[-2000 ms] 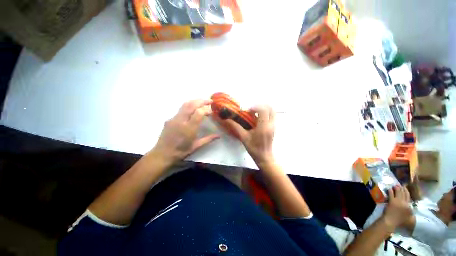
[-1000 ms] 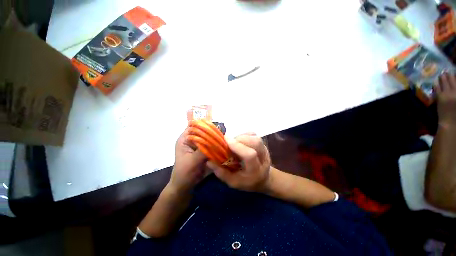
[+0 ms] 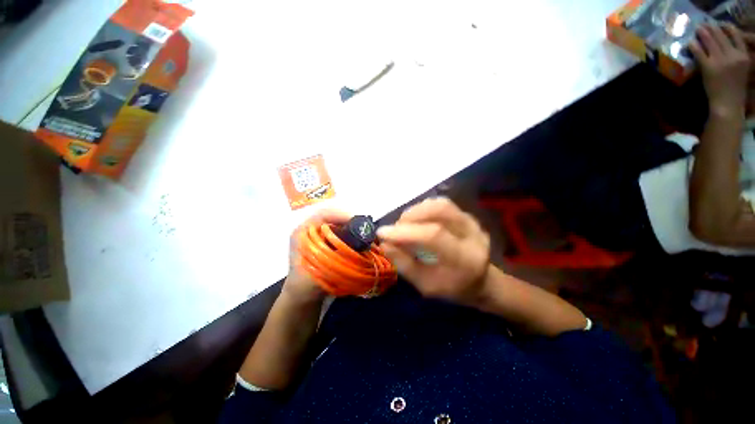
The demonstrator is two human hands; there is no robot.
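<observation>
A coiled bright orange cable [image 3: 339,263] is in my left hand [image 3: 303,248], close to my body at the table's front edge. A round black connector [image 3: 362,229] sticks up from the coil. A thin band crosses the coil's right side. My right hand [image 3: 439,250] is at the coil's right, its fingertips at the connector; it is slightly blurred, and I cannot tell whether it grips it. An orange and white QR card [image 3: 306,181] lies flat on the table just beyond the coil.
A printed retail box [image 3: 116,91] lies at the upper left, beside a brown carton [image 3: 31,224]. A cutter [image 3: 366,83] lies on the white table [image 3: 223,124]. At the upper right another person's hand [image 3: 718,62] rests on a second retail box [image 3: 662,33]. A red stool [image 3: 546,240] stands below.
The coil has turned so its black connector faces up. The QR card, earlier behind the coil, now shows fully on the table. My right hand has shifted to the connector. The view has moved.
</observation>
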